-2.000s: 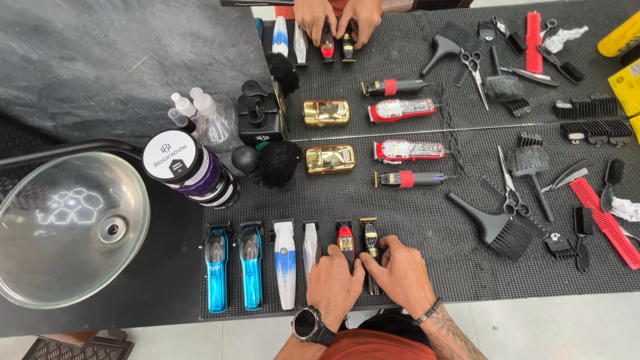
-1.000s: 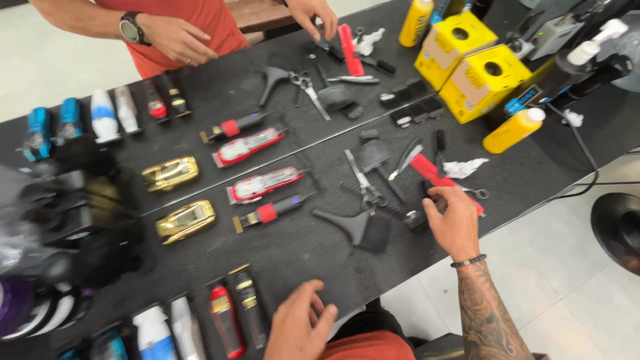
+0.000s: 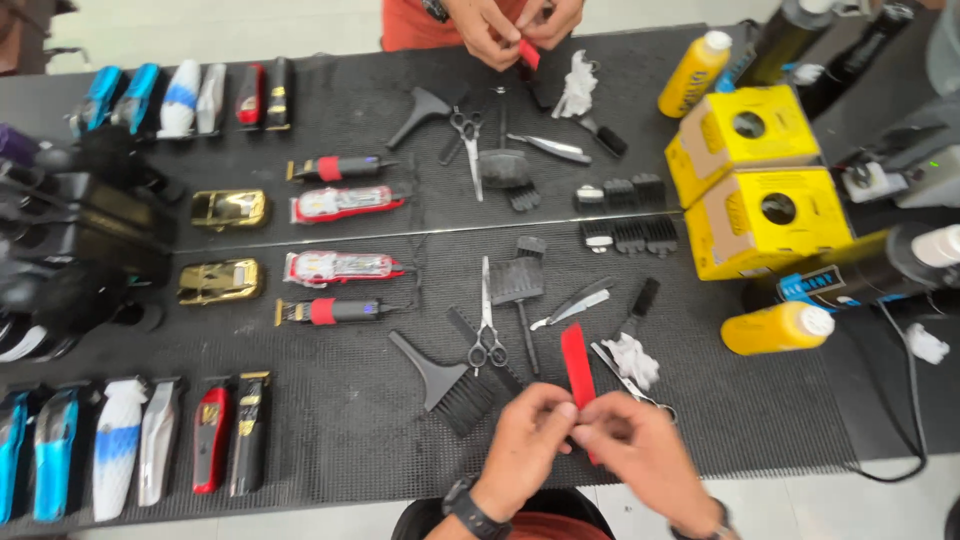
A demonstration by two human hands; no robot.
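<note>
Between the fingertips of my left hand point(image 3: 529, 431) and my right hand point(image 3: 645, 450) is a red comb point(image 3: 577, 364), both hands gripping it above the mat. Just right of it lie a crumpled white tissue point(image 3: 634, 360) and a second pair of scissors point(image 3: 619, 371), partly under the tissue. To the left are hair scissors point(image 3: 486, 322) over a black comb point(image 3: 463, 326), and a black neck brush point(image 3: 442, 382). A folding razor point(image 3: 574, 304) and a small black brush point(image 3: 643, 298) lie beyond. Hair clippers point(image 3: 212, 439) stand in a row at the left.
A mirror point(image 3: 450, 150) behind the black ribbed mat point(image 3: 360, 465) reflects the hands and tools. Yellow boxes point(image 3: 765, 225), a yellow bottle point(image 3: 776, 330) and a dark spray bottle point(image 3: 862, 270) are at right. Gold clippers point(image 3: 219, 281), corded red clippers point(image 3: 345, 268) and clipper guards point(image 3: 630, 237) lie near the mirror.
Both hands have moved from the clippers at the left to the red comb, which lay on the mat earlier and is now held. The view has shifted right.
</note>
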